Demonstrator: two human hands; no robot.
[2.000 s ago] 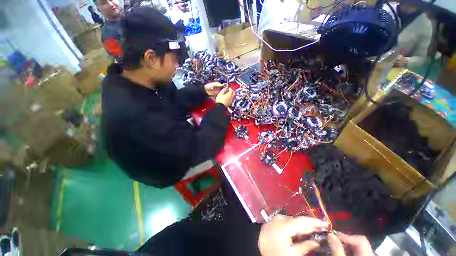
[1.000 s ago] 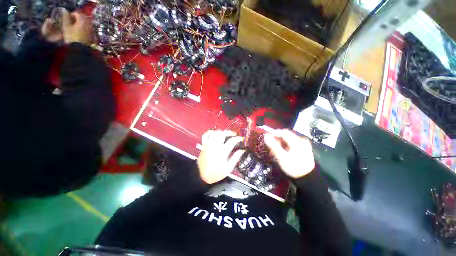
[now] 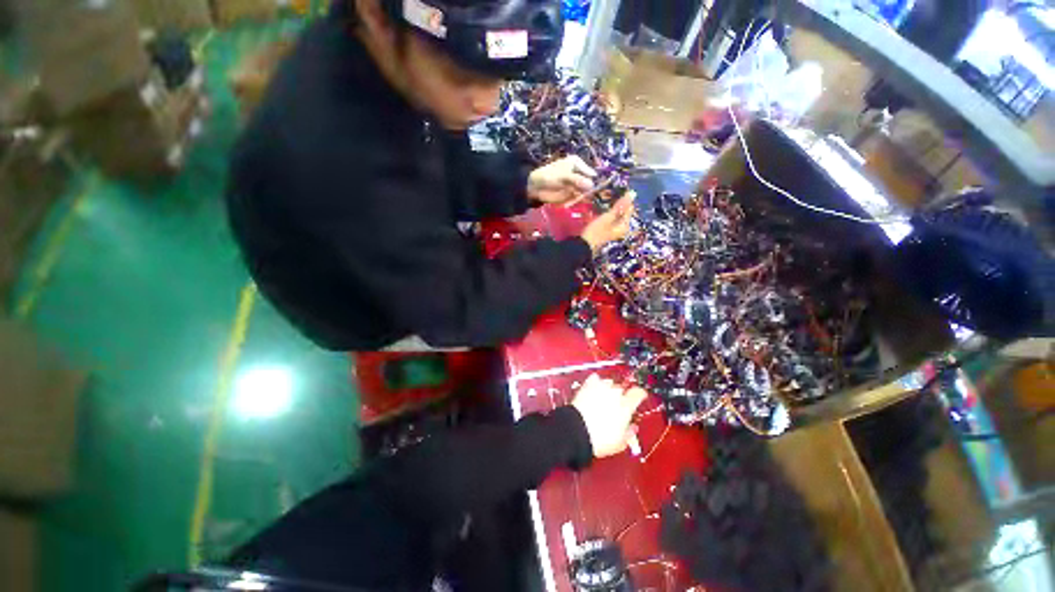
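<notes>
My left hand (image 3: 609, 413) reaches onto the red tabletop (image 3: 548, 393) at the near side of the heap of wired ring units (image 3: 723, 312). Its fingers point toward the heap; whether it holds anything cannot be told. A thin wire and a small white connector lie just right of it. One or more ring units (image 3: 598, 567) lie at the bottom edge of the picture, with thin wires. A loose pile of small black parts (image 3: 740, 509) lies right of the tabletop's work area. My right hand is out of the picture.
A coworker in black (image 3: 382, 197) works at the left with both hands by the heap. An open carton (image 3: 845, 486) stands beyond the black pile. A black fan (image 3: 972, 272) is at upper right. A red stool (image 3: 405, 382) stands on the green floor below.
The view has swung left and up. My left hand has moved away from the ring units near my body to the heap's edge. My right hand has left the picture.
</notes>
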